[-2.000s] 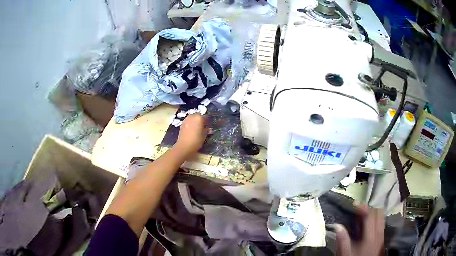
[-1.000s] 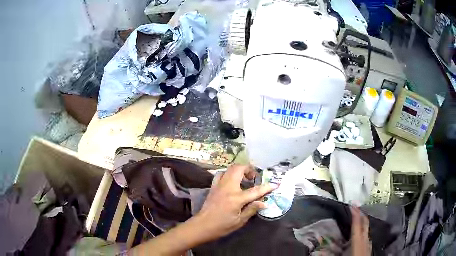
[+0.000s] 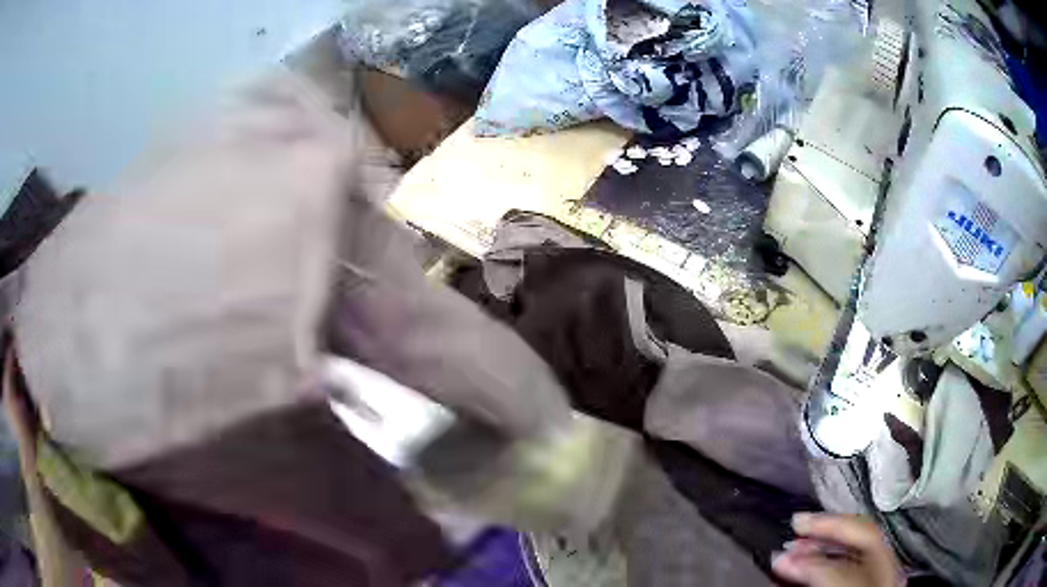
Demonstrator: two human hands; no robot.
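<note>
A large grey-brown and dark brown garment piece (image 3: pixel 184 275) is raised and blurred across the left side, with a white patch and yellow-green parts on it. My left hand is not visible. My right hand (image 3: pixel 844 553) is at the bottom edge, right of centre, cut off by the edge, its fingers bent beside the cloth; whether it grips the cloth is unclear. More brown cloth (image 3: pixel 574 315) lies bunched in front of the table. The white JUKI machine head (image 3: pixel 947 229) is at the right, above its pale rounded bed end (image 3: pixel 847 419).
White discs (image 3: pixel 666 154) lie on a dark patch (image 3: pixel 712 235) left of the machine. A light blue plastic bag (image 3: pixel 563 69) stands behind them on the pale table (image 3: pixel 494 184). Clear plastic and a brown box (image 3: pixel 402 112) are at the back left.
The view has swung left, so the machine is further right. My left hand has left the bed end and is out of sight. A large garment piece now fills the left side.
</note>
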